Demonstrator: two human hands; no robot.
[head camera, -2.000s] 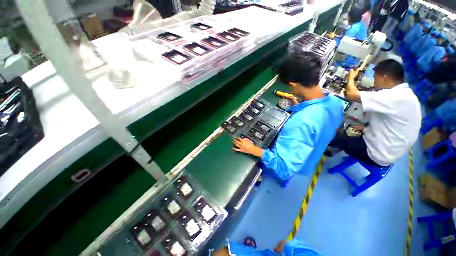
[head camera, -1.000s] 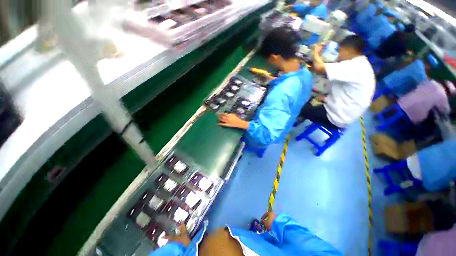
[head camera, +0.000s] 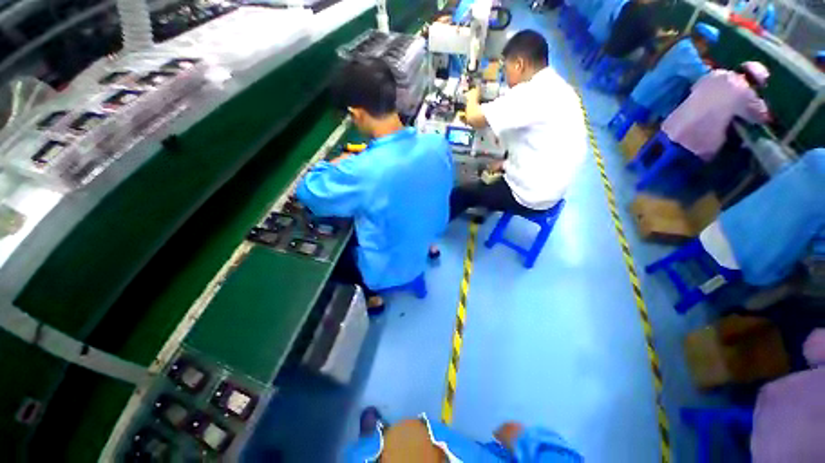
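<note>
A clear blister tray (head camera: 262, 391) lies on the green bench at the lower left, cut off by the bottom edge. It holds several dark phone units (head camera: 237, 399) with pale squares on their faces. My right hand (head camera: 509, 434) is small and partly seen at the bottom edge, beside my blue sleeve, away from the tray. Its fingers are unclear. My left hand is not in view.
A neighbouring worker in a blue smock (head camera: 403, 203) sits at another tray of units (head camera: 303, 244). A person in white (head camera: 543, 136) sits at a machine (head camera: 457, 41). Stacked trays (head camera: 109, 145) lie on the white shelf. Boxes and blue stools (head camera: 525, 237) stand on the floor.
The view has swung right, so the bench and trays shift left. My left hand, at the near tray one second ago, is out of view. The neighbour's arm has drawn in over their tray.
</note>
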